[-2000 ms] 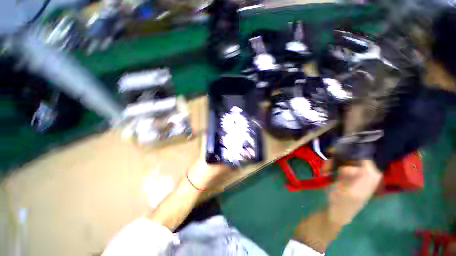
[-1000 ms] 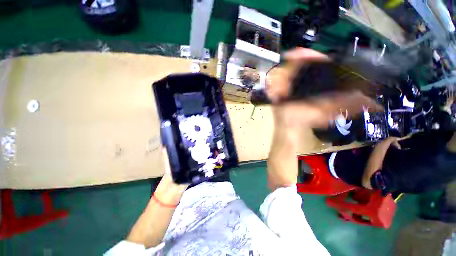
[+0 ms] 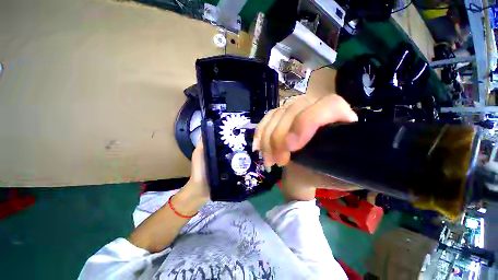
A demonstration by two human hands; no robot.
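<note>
A black appliance housing [image 3: 206,158] is held open side up over the bench edge, with a white gear [image 3: 235,132], a round silver-white motor [image 3: 241,163] and thin coloured wires inside. A black round base [image 3: 184,128] shows behind its left side. My left hand [image 3: 199,174] grips the housing's lower left side; its fingers are hidden behind it. My right hand [image 3: 306,124] is closed around the front of a thick black power screwdriver [image 3: 382,156] with an amber rear end, over the housing's right side. The screwdriver's tip is hidden by my fingers.
A silver-white metal screw feeder [image 3: 303,46] stands beyond the housing on the tan bench board [image 3: 82,104]. A small white disc [image 3: 219,40] lies near it. Black units [image 3: 366,82] stand at the upper right. A red stool [image 3: 352,212] is below right.
My right hand has come from beside the feeder to the housing, with the screwdriver now clearly visible in it. The housing sits slightly farther right in view, and the round base now shows behind it.
</note>
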